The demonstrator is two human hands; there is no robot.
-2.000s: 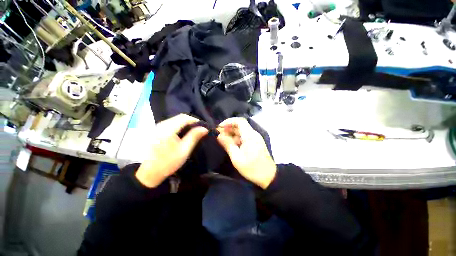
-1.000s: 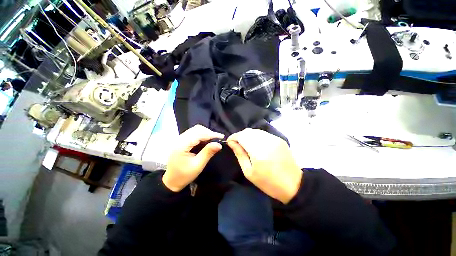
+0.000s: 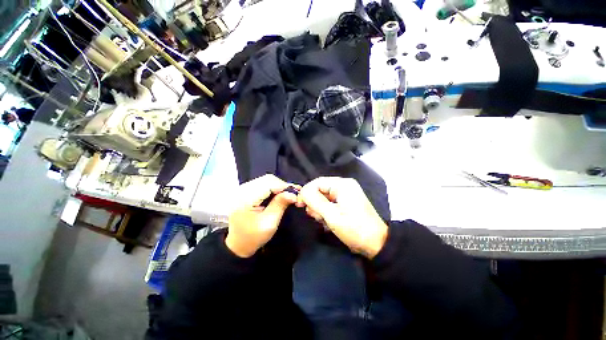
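A dark garment (image 3: 272,126) lies heaped on the table left of the machine and hangs toward the lap. A blue-and-white checked patch (image 3: 342,109) shows on it. My left hand (image 3: 258,216) and my right hand (image 3: 344,212) meet over the garment's near part, fingertips almost touching. Both pinch a small dark fold or edge of it between thumb and fingers. The exact shape of the pinched part is hidden by the fingers.
The white sewing machine (image 3: 452,66) stands at the right, a black strip (image 3: 515,66) over its head. Tweezers (image 3: 485,182) and a red-yellow handled tool (image 3: 521,181) lie on the table. A ruled tape (image 3: 505,244) runs along its front edge. Another machine (image 3: 136,126) stands left, above a blue crate (image 3: 166,249).
The view has shifted, moving the scene right in the picture since the earliest frame. My right fingers are more curled in at the pinched edge; both hands still hold the garment.
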